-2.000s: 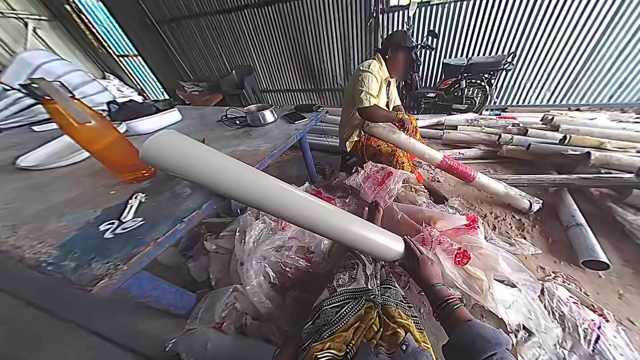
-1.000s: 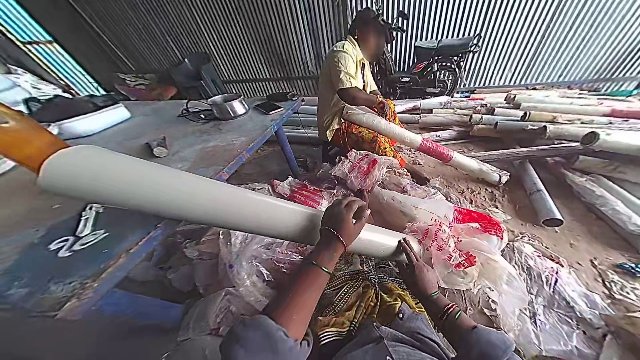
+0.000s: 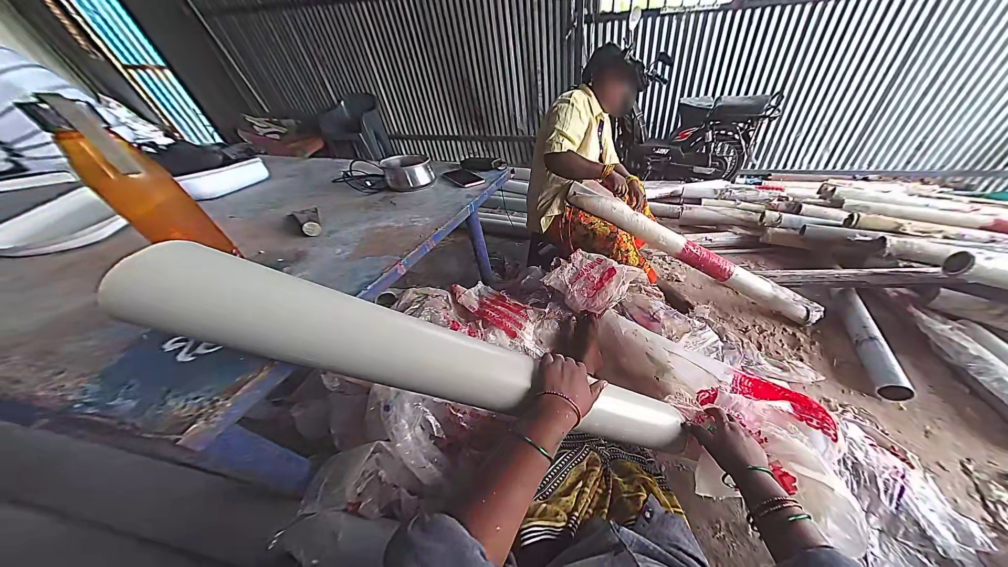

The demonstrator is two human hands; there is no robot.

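Observation:
A long, pale grey-white pipe (image 3: 354,339) slants across the view, from over the blue-edged table down to my lap. My left hand (image 3: 568,387) lies over the top of the pipe with its fingers curled on it, short of the near end. At that near end, my right hand (image 3: 728,445) has its fingertips at the rim, beside thin plastic film. Crumpled clear plastic wrap with red print (image 3: 669,354) lies around and beyond the pipe's near end. The far side of the pipe, and what the hidden fingers touch, cannot be seen.
The table (image 3: 315,268) bears a metal pot (image 3: 407,172), a phone (image 3: 463,178) and an orange bottle (image 3: 146,189). A seated person (image 3: 579,150) holds a pipe with a red band (image 3: 701,256). Pipes (image 3: 906,220) lie stacked at right, before a parked motorcycle (image 3: 709,134).
My left hand, off the near part of the pipe's top two seconds ago, now rests on it. My right hand has stayed near the pipe's near end. The view has shifted.

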